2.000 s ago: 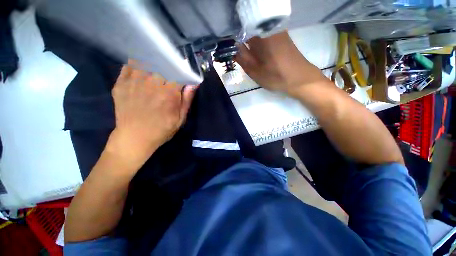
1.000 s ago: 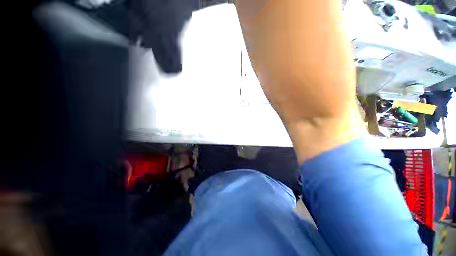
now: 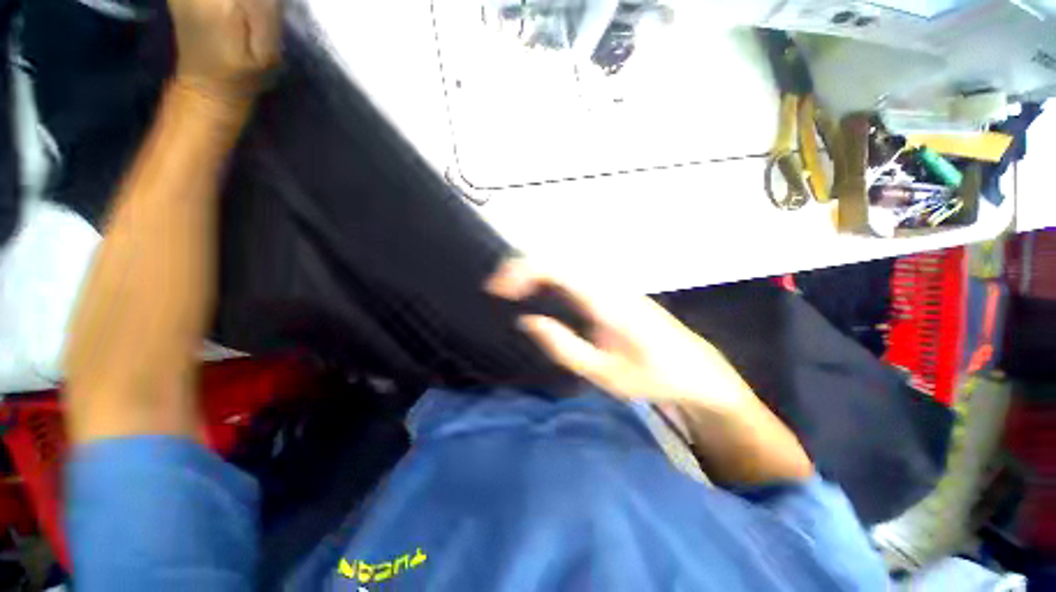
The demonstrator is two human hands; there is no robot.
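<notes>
A large dark garment panel [image 3: 382, 220] stretches slantwise from the upper left across the table's front edge to the wearer's lap. My left hand [image 3: 232, 46] is at the top left, closed on the far part of the panel and cut by the top edge of the picture. My right hand [image 3: 579, 335] is at the near part of the panel, with cloth between thumb and fingers; it is slightly blurred. The sewing machine's lower parts [image 3: 608, 35] show blurred at the top centre.
Yellow-handled shears [image 3: 799, 156] lie on the white table [image 3: 649, 220], right of the machine. A cardboard box [image 3: 853, 174] of small tools stands at the right end, with a yellow strip [image 3: 961, 145]. Red crates stand below at right [image 3: 926, 312] and left [image 3: 41, 451]. Dark cloth [image 3: 799, 370] hangs at right.
The panel and left hand moved to the upper left, away from the machine. The right hand came down onto the near cloth. The camera view has shifted, and the shears show again.
</notes>
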